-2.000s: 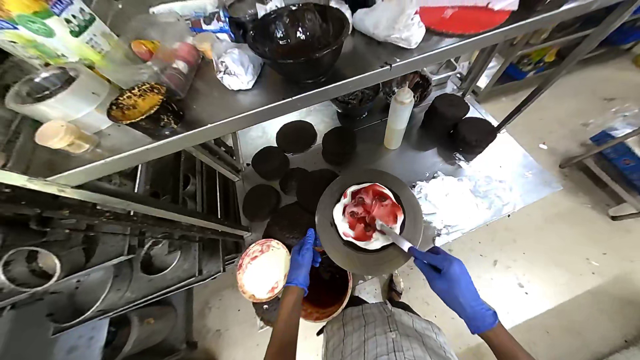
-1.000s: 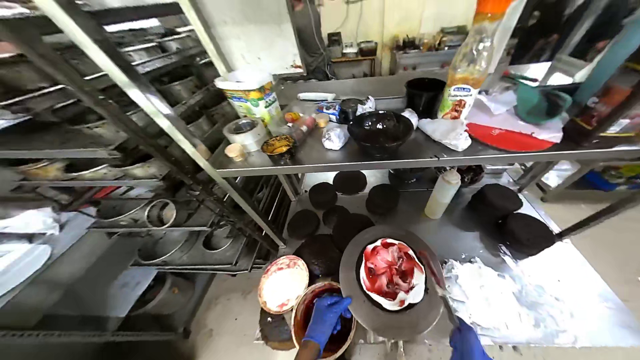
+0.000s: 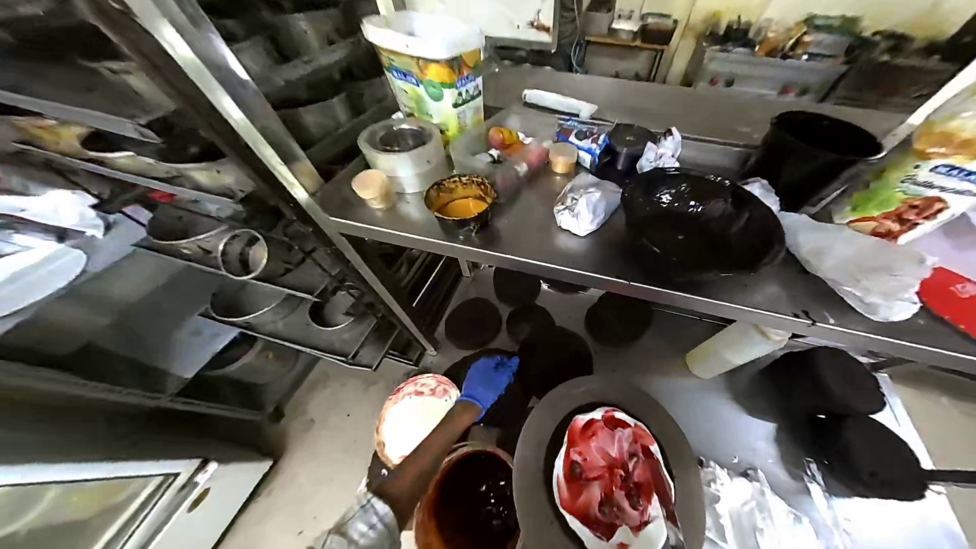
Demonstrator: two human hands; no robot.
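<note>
My left hand (image 3: 489, 380), in a blue glove, rests at a dark round cake layer (image 3: 476, 366) behind the tub; whether its fingers grip it is hidden. A round grey turntable (image 3: 534, 465) bears a dark cake layer topped with white cream and red filling (image 3: 614, 476). To its left stands a bucket of dark red filling (image 3: 476, 499), with a lid smeared white and red (image 3: 415, 415) beyond it. At the cake's lower right a metal blade (image 3: 665, 488) touches the topping. My right hand is out of the frame.
A steel shelf (image 3: 534, 263) crosses above the bench, holding a black bowl (image 3: 698, 221), a tape roll (image 3: 404, 152) and a printed tub (image 3: 435, 84). Beneath are several dark cake layers (image 3: 618, 319) and a squeeze bottle (image 3: 732, 349). Racks with cake rings (image 3: 242, 254) stand left.
My left hand has moved from the bucket's rim to the dark cake layers behind it. My right hand has left the frame. The view has swung up and left.
</note>
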